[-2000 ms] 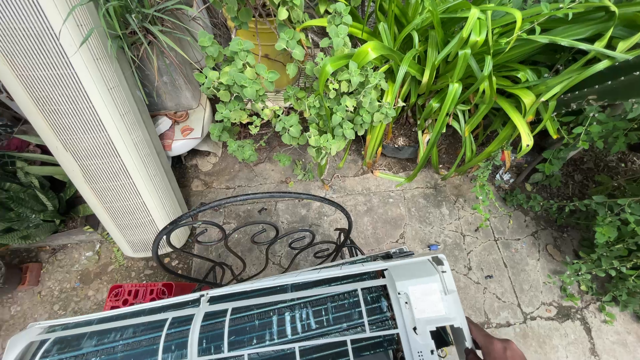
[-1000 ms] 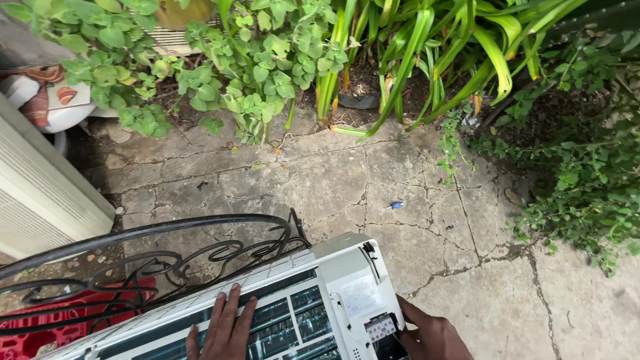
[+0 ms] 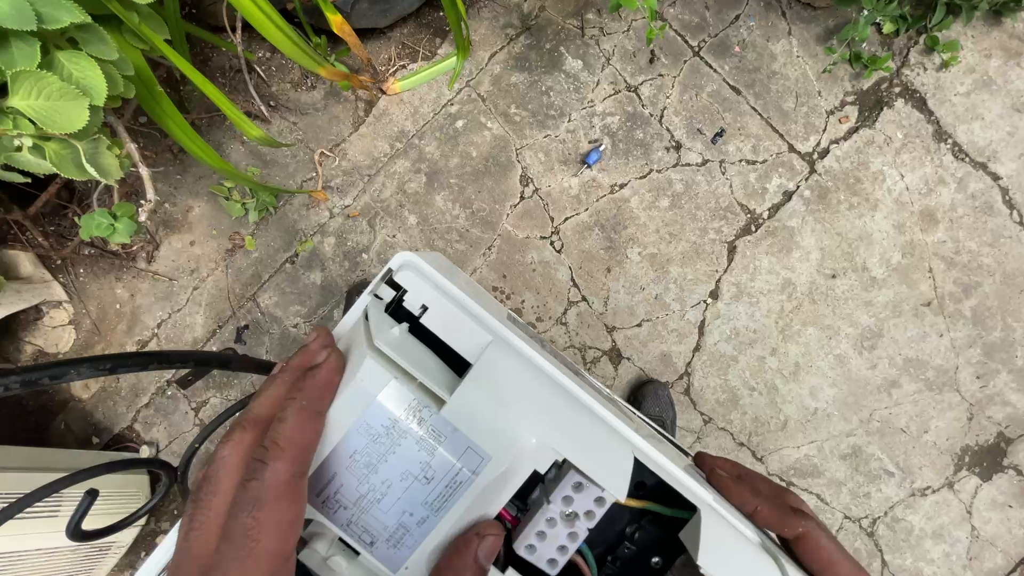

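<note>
The white plastic housing of a split air conditioner's indoor unit (image 3: pixel 512 392) fills the lower middle, turned diagonally. A wiring diagram sticker (image 3: pixel 400 476) lies on it. Beside that, an open recess shows a white terminal block (image 3: pixel 562 520) with red, green and yellow-green wires. My left hand (image 3: pixel 264 472) lies over the unit's left side, fingers at the edge and thumb near the terminal block. On the right, my right hand (image 3: pixel 780 512) rests its fingers against the unit's long outer edge. Both palms are partly out of view.
Black curled metalwork (image 3: pixel 120 364) stands at the left, above a ribbed cream panel (image 3: pixel 72 512). Cracked concrete paving (image 3: pixel 840 320) spreads right, with a small blue item (image 3: pixel 593 156) on it. Leafy plants (image 3: pixel 56 96) border the upper left. A dark shoe tip (image 3: pixel 654 404) shows beside the unit.
The view has moved in much closer to the unit's end. My left hand, over the slatted coil side a second ago, now lies beside the sticker. My right hand has left the terminal recess for the outer edge.
</note>
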